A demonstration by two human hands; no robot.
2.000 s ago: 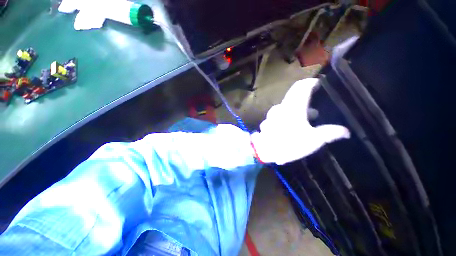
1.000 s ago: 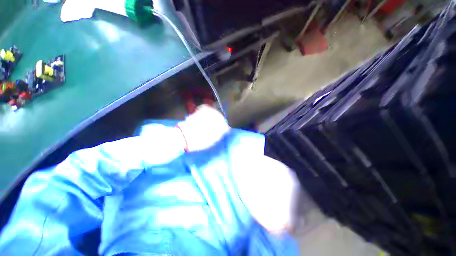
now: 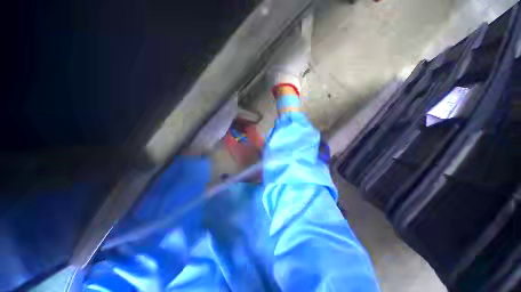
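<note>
The view is badly blurred. My right arm in a blue sleeve reaches up from the bottom. My right hand (image 3: 288, 68), in a white glove with a red cuff edge, is at the top middle beside a long pale edge (image 3: 211, 74). Its fingers are blurred, so I cannot tell whether it holds anything. My left hand is not in view; blue cloth fills the lower left. A very dark surface (image 3: 103, 68) fills the upper left; I cannot tell what it is.
Stacked black totes (image 3: 423, 159) stand at the right, with a white label (image 3: 447, 106) on them. Grey floor (image 3: 365, 45) shows between. A red object (image 3: 243, 145) is low near the middle. A pale green strip (image 3: 55, 282) shows at the bottom left.
The view has swung away from the boards and glue syringe, which are out of view. My right arm has reached up from my body. My left hand has left the view.
</note>
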